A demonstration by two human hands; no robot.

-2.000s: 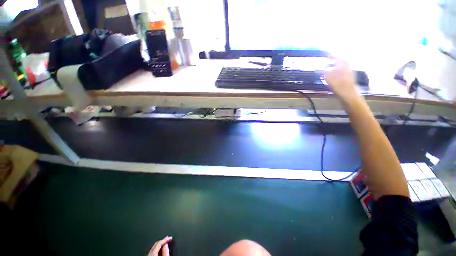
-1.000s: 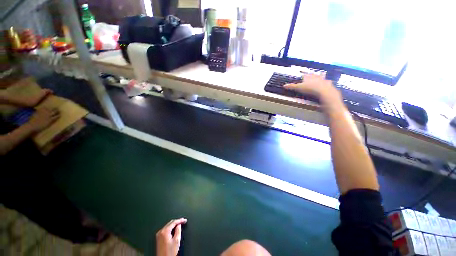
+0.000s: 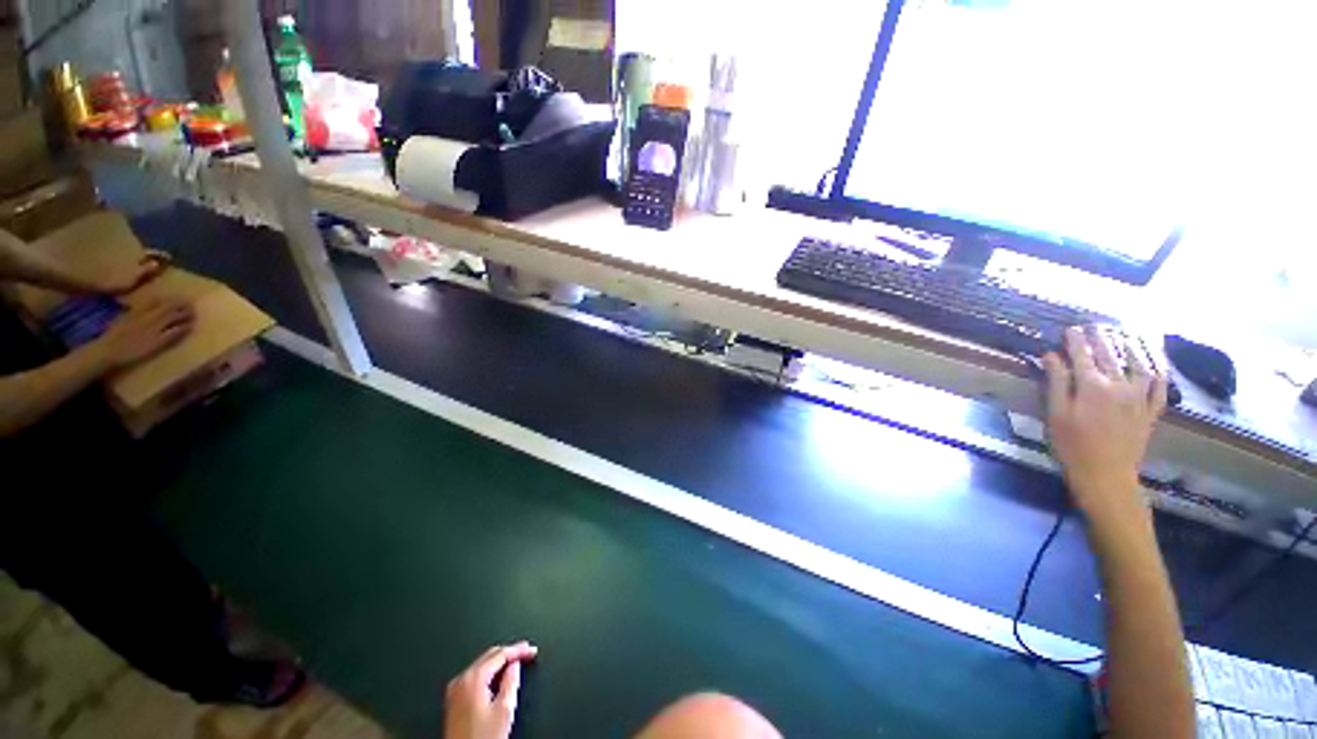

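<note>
The long black keyboard (image 3: 939, 296) lies on the pale shelf under the black-framed monitor (image 3: 1011, 137), whose screen is washed out by glare. My right hand (image 3: 1105, 387) rests on the keyboard's right end, fingers spread over the keys, holding nothing that shows. My left hand (image 3: 488, 693) is at the bottom edge over the green surface (image 3: 578, 578), partly cut off, with thumb and fingers slightly apart and nothing visible in it. A black mouse (image 3: 1200, 365) lies right of the keyboard.
Product boxes (image 3: 1242, 693) stand at the lower right beside a black cable (image 3: 1028, 592). Another person's hands rest on an open carton (image 3: 217, 325) at left. A white post (image 3: 311, 260) rises from the belt edge. The shelf holds a black printer-like unit (image 3: 535, 166), handheld terminal (image 3: 654, 181) and bottles.
My right hand has moved right along the keyboard to its right end. The view has turned left since the earliest frame, bringing the other person and carton in. My left hand is nearly still.
</note>
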